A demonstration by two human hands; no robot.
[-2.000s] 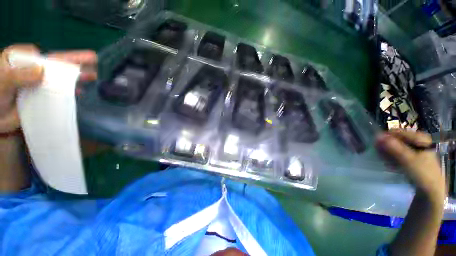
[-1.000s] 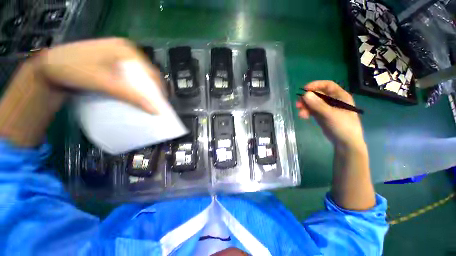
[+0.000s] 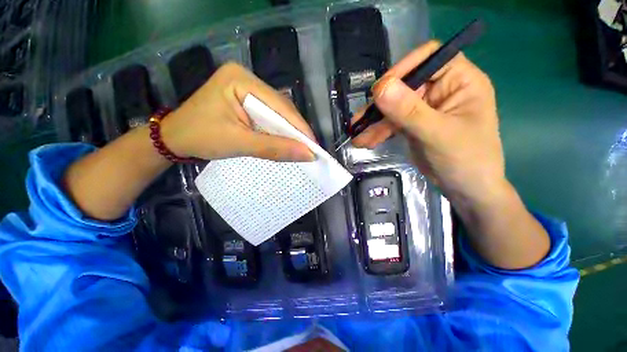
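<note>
My left hand [image 3: 237, 124] holds a white label sheet [image 3: 258, 196] with rows of fine dots, above the blister tray. My right hand [image 3: 440, 117] holds black tweezers [image 3: 430, 65] like a pen, their tips close to the sheet's right edge; I cannot tell if they touch it. The clear blister tray [image 3: 430, 234] holds two rows of black phones. One phone [image 3: 381, 223] at the near right shows white patches in its lower half. Another phone [image 3: 357, 48] lies behind it, partly covered by my right hand. The sheet and left hand hide parts of other phones.
Other clear trays with dark phones [image 3: 20, 55] are at the far left. A black parts tray [image 3: 598, 51] with pale pieces is cut off at the top right. Green matting [image 3: 543, 130] lies under everything. A yellow line shows at the right edge.
The left hand has moved right with the sheet, whose dots now show. The right hand has moved left with the tweezers, to the sheet's edge. The tray and phones look closer.
</note>
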